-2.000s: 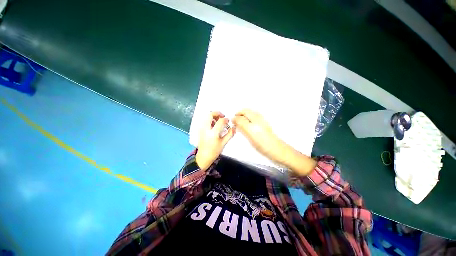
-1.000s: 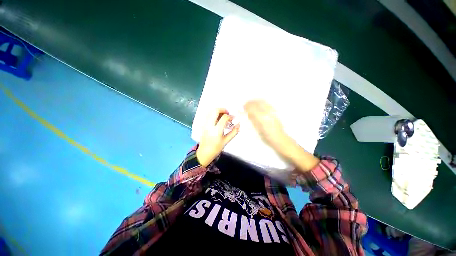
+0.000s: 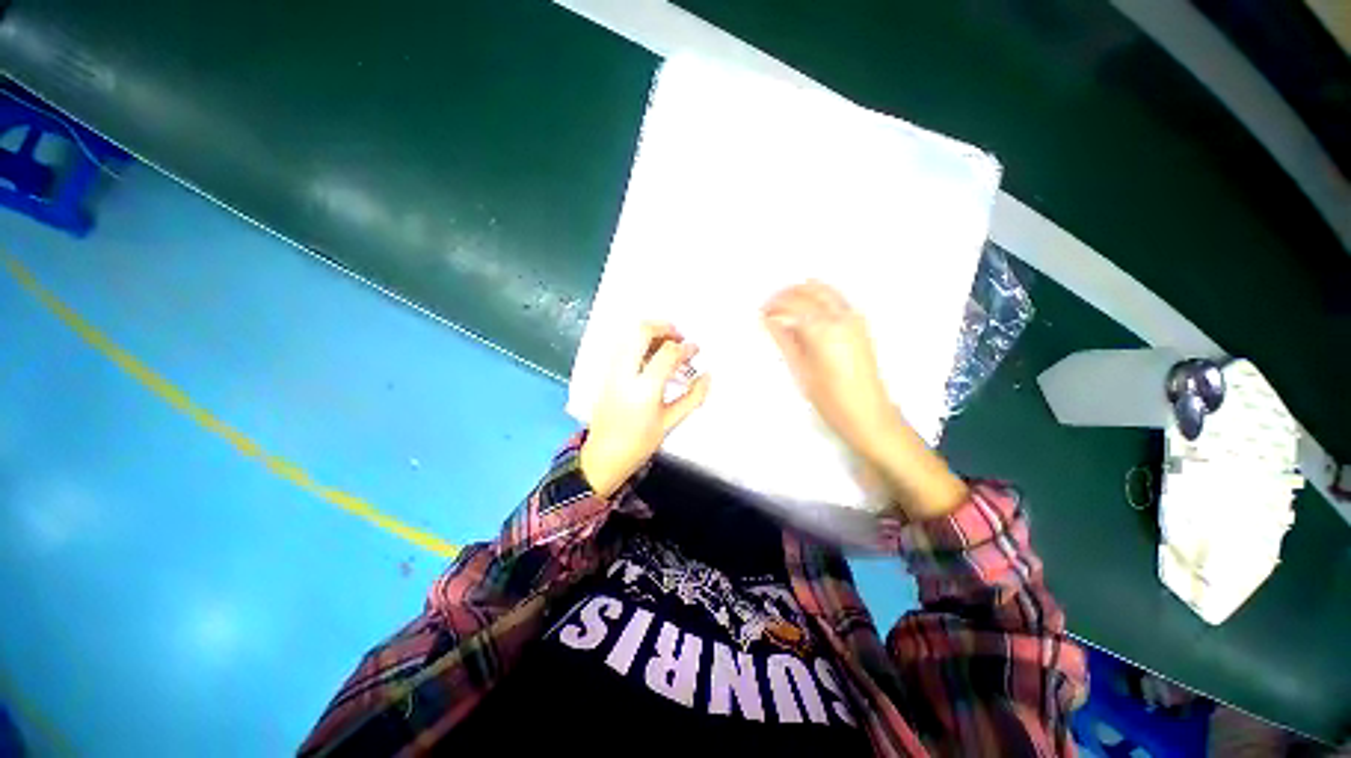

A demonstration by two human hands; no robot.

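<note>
A large white stack of poly bags (image 3: 800, 193) lies flat on the green line table in front of me, its surface washed out by glare. My left hand (image 3: 649, 397) rests on the stack's lower left part, thumb and fingers curved apart around a small spot with faint dark print. My right hand (image 3: 830, 348) is over the middle of the stack, slightly blurred, with its fingertips bent together. Whether it pinches something white against the stack cannot be told. The two hands are apart.
A crinkled clear bag (image 3: 990, 319) sticks out at the stack's right edge. Further right are a whitish bottle (image 3: 1104, 388) with a shiny cap, a folded cream-white piece (image 3: 1222, 511) and a thin yellowish loop (image 3: 1138, 486). A pale divider rail (image 3: 1096, 274) runs behind. A blue stool (image 3: 45, 163) stands at far left.
My right hand has moved right, away from my left hand, over the stack. My left hand has stayed nearly still on the stack. The whole view has shifted slightly.
</note>
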